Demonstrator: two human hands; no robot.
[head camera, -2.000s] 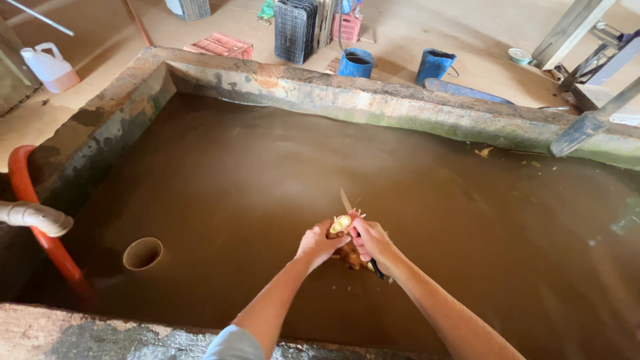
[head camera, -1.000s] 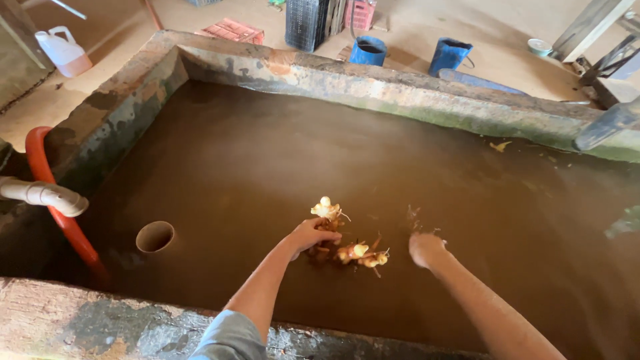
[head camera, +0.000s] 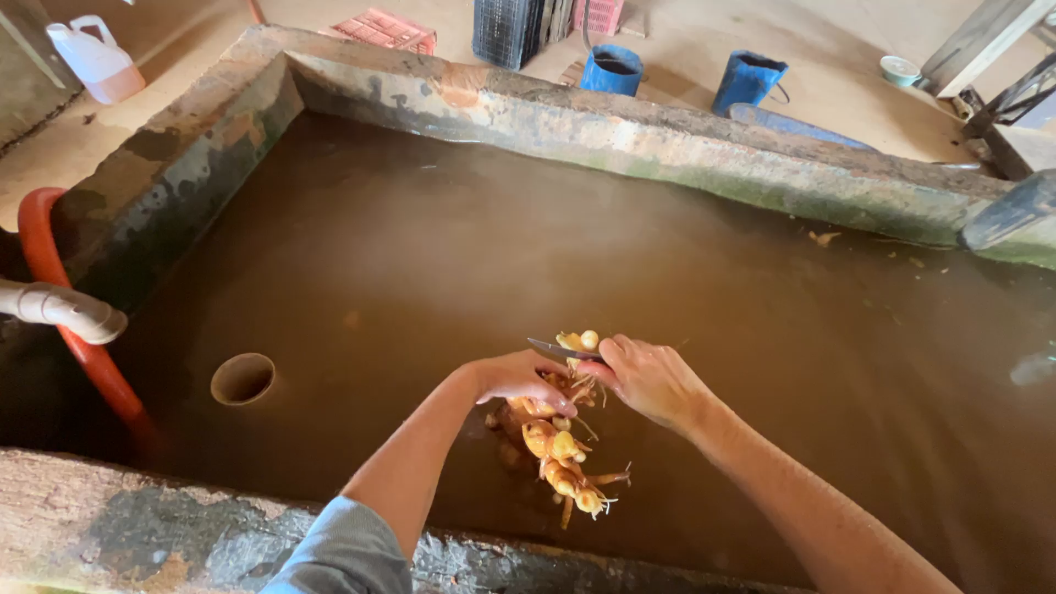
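Observation:
My left hand (head camera: 524, 381) grips a branching clump of ginger-like rhizomes (head camera: 561, 450), orange-yellow with pale thin roots, held at the surface of brown water. My right hand (head camera: 648, 375) is closed around a knife, whose blade (head camera: 561, 349) points left across the upper knobs of the clump, just above my left hand. The knife's handle is hidden in my right fingers. Part of the clump's darker lower side is under the murky water.
A concrete tank (head camera: 528, 124) surrounds the water. At left are a red hose (head camera: 91, 355), a pale elbow pipe (head camera: 66, 309) and an open pipe end (head camera: 242, 379). Beyond the far wall stand blue containers (head camera: 612, 71), crates (head camera: 388, 31) and a plastic jug (head camera: 97, 62).
My right hand was out to the right over the water a second ago; it has come back to the clump with the knife. My left hand has kept hold of the clump.

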